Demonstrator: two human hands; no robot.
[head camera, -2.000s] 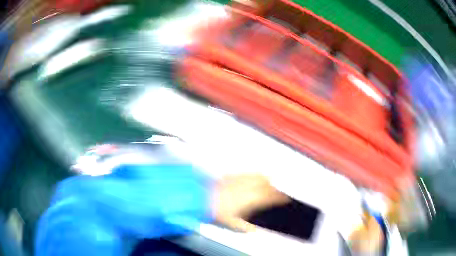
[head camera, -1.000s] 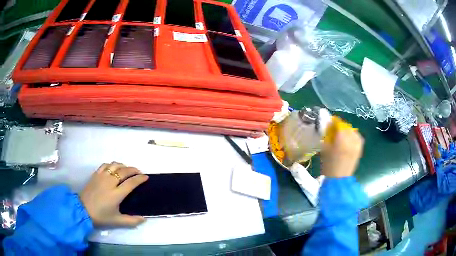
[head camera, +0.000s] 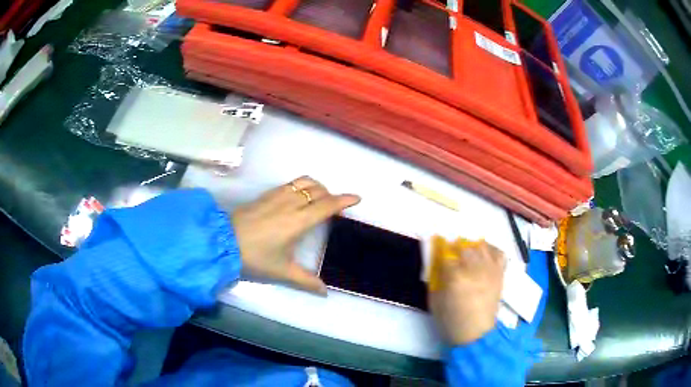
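Observation:
A black smartphone (head camera: 373, 264) lies face up on the white work mat (head camera: 284, 155). My left hand (head camera: 284, 230), with a ring on one finger, is at the phone's left end, thumb and fingers spread around its edges. My right hand (head camera: 466, 291), with yellow finger cots (head camera: 448, 261) on its fingertips, is at the phone's right end. It presses a small white wipe (head camera: 426, 259) there; the fingers hide most of the wipe.
Stacked red phone trays (head camera: 379, 98) stand behind the mat. A stack of protective films (head camera: 178, 125) lies left. A thin tan stick (head camera: 430, 195), a black tool (head camera: 518, 236) and a white block (head camera: 521, 295) lie on the right. A dispenser bottle (head camera: 595, 246) stands far right.
My right hand has moved from the dispenser bottle to the phone's right end. The left hand stays at the phone's left end. The camera view has turned and shifted left.

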